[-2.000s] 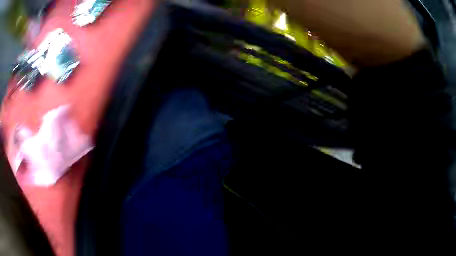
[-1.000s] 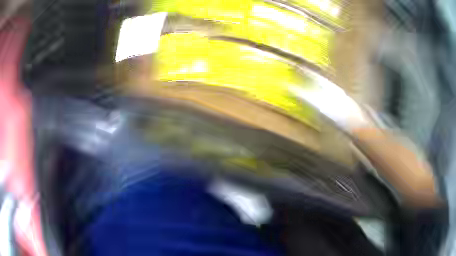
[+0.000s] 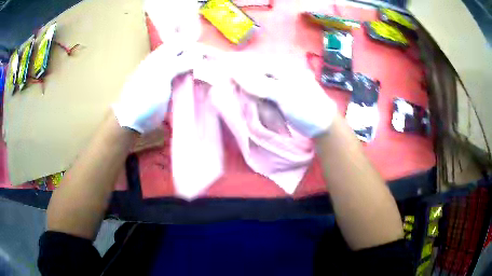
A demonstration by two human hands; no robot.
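A pale pink wiping cloth (image 3: 197,140) hangs in folds from both hands over the red mat. My left hand (image 3: 148,89), in a white glove, grips the cloth at its upper left. My right hand (image 3: 302,99), also gloved in white, grips it at the right, and a greyish patch shows among the folds beside the fingers; I cannot tell what it is. The fingers are overexposed and blurred. A module with a yellow face (image 3: 229,20) lies on the mat beyond the hands.
Several black modules (image 3: 365,102) lie at the mat's right, one showing green. Modules (image 3: 44,51) stand on edge on the cardboard sheet (image 3: 81,108) at left. Cardboard dividers (image 3: 450,108) stand at the right edge. A red crate (image 3: 461,232) is at lower right.
The view has swung from the crate of yellow-faced modules back to the red mat. The cloth, lying on the mat two seconds ago, is now held in both hands.
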